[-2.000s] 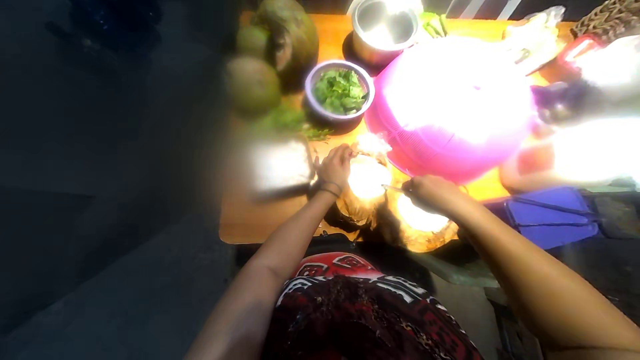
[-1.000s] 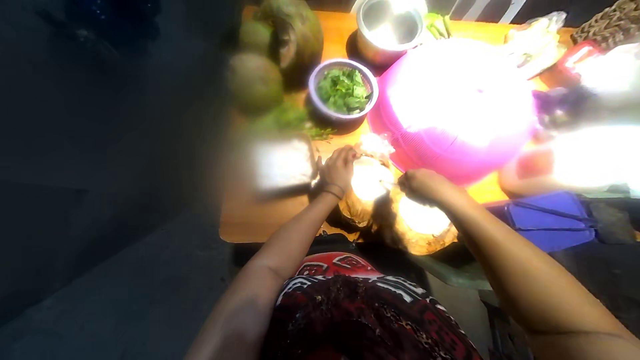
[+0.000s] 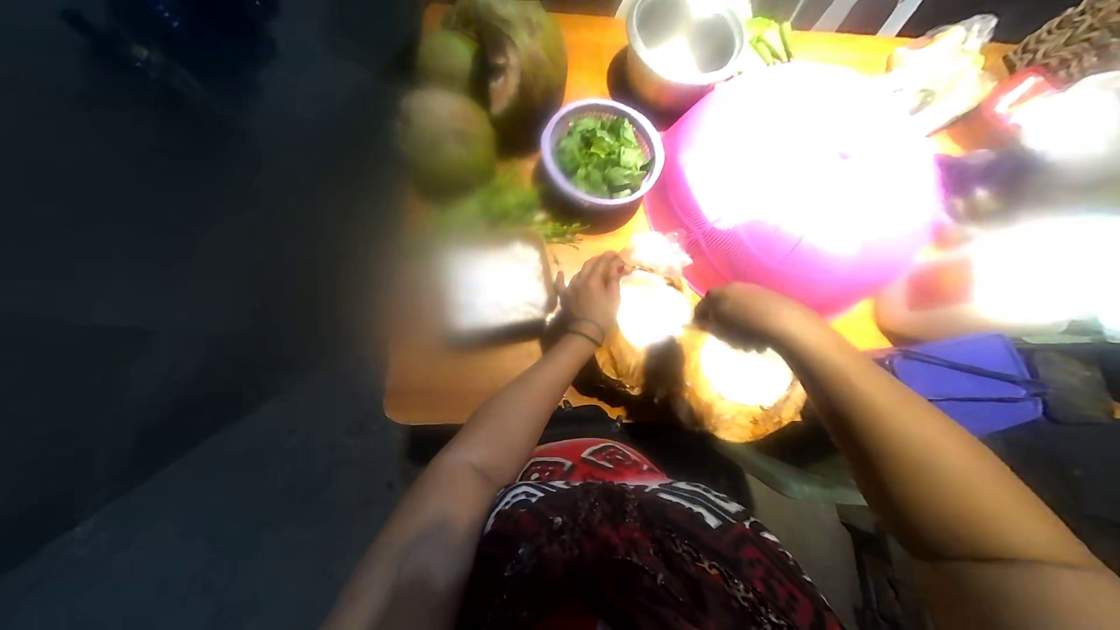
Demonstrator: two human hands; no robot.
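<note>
Two round, brown-sided things, perhaps coconut halves, stand at the table's near edge, their tops washed out by glare. My left hand rests against the upper left side of the left one. Over the gap between the two is my right hand, its fingers curled near the upper edge of the right one. In the earliest view a thin tool shows at its fingertips; now any tool is hidden by glare and the hand. A small piece of clear plastic lies beside my left fingertips.
Beyond my hands are a lilac basket of green leaves, a large pink plastic basket and a metal pot. Large green fruits and a white-topped container sit left. A purple bag is at the right, beside the table.
My right hand has shifted slightly left and toward the gap between the round things. My left hand has stayed against the left one.
</note>
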